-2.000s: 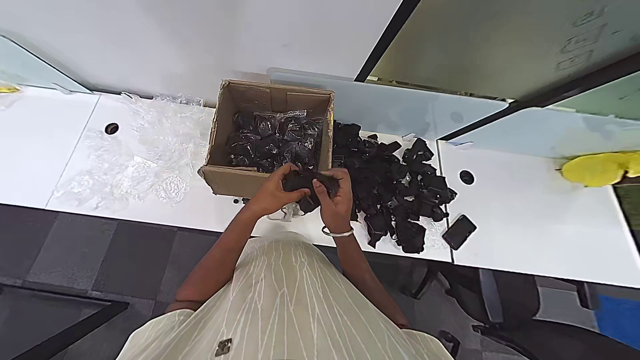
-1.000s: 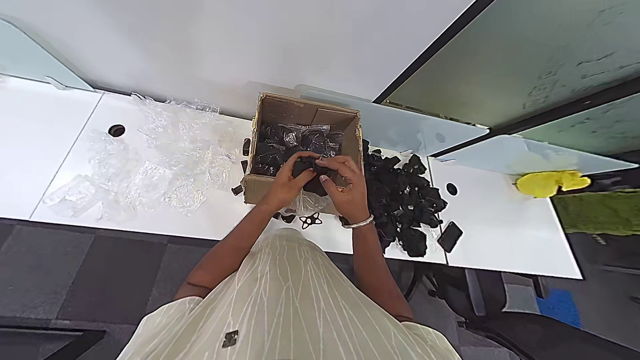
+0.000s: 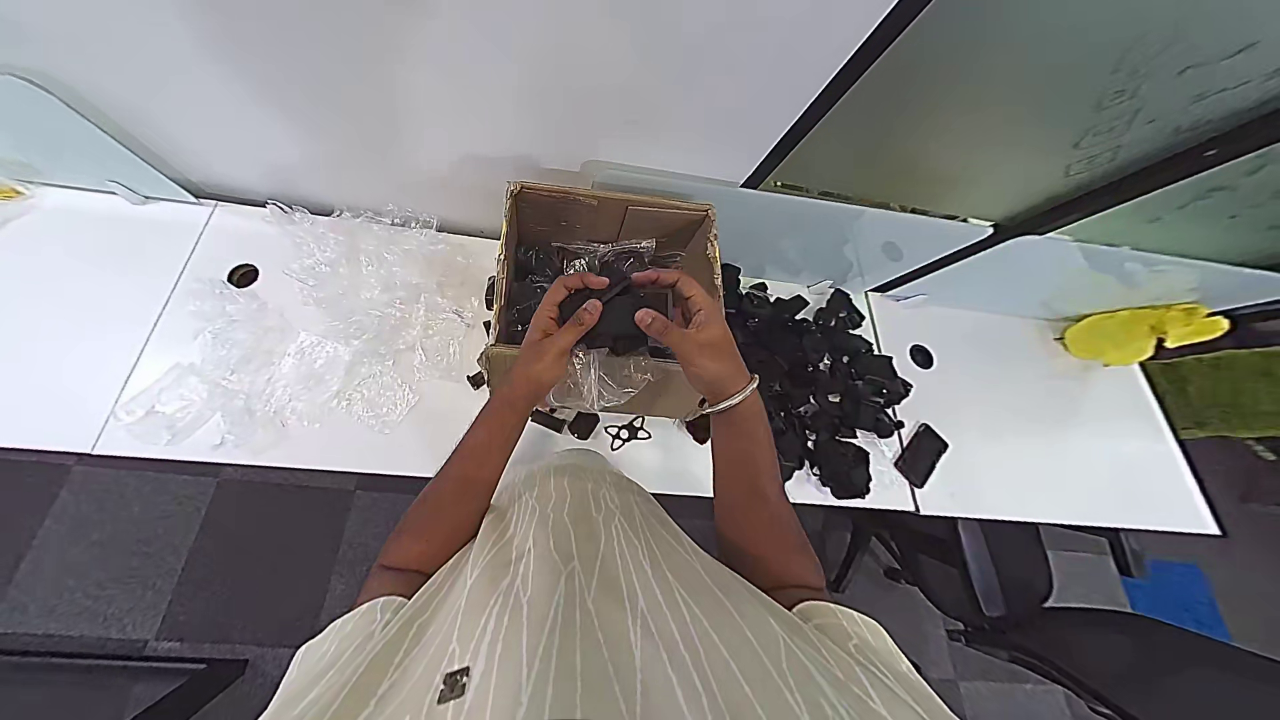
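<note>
Both of my hands hold a dark black item (image 3: 622, 312) over the front part of an open cardboard box (image 3: 600, 208). My left hand (image 3: 562, 325) grips its left side, and my right hand (image 3: 690, 325), with a bangle at the wrist, grips its right side. What exactly the item is cannot be told. Inside the box lie black things in clear plastic bags (image 3: 605, 252). A clear plastic bag (image 3: 598, 378) hangs at the box's front wall below my hands. A heap of black items (image 3: 815, 370) lies against the box's right side.
Crumpled clear plastic bags (image 3: 340, 330) spread over the white table (image 3: 1030, 450) at the left. A black star-shaped piece (image 3: 627, 432) and small black pieces lie before the box. A dark phone-like rectangle (image 3: 921, 455), yellow cloth (image 3: 1140, 334), glass partitions and a black chair (image 3: 1130, 640) are at the right.
The hands stay together at the box with a black item between them. The star-shaped piece shows more fully than two seconds ago. The view has shifted somewhat.
</note>
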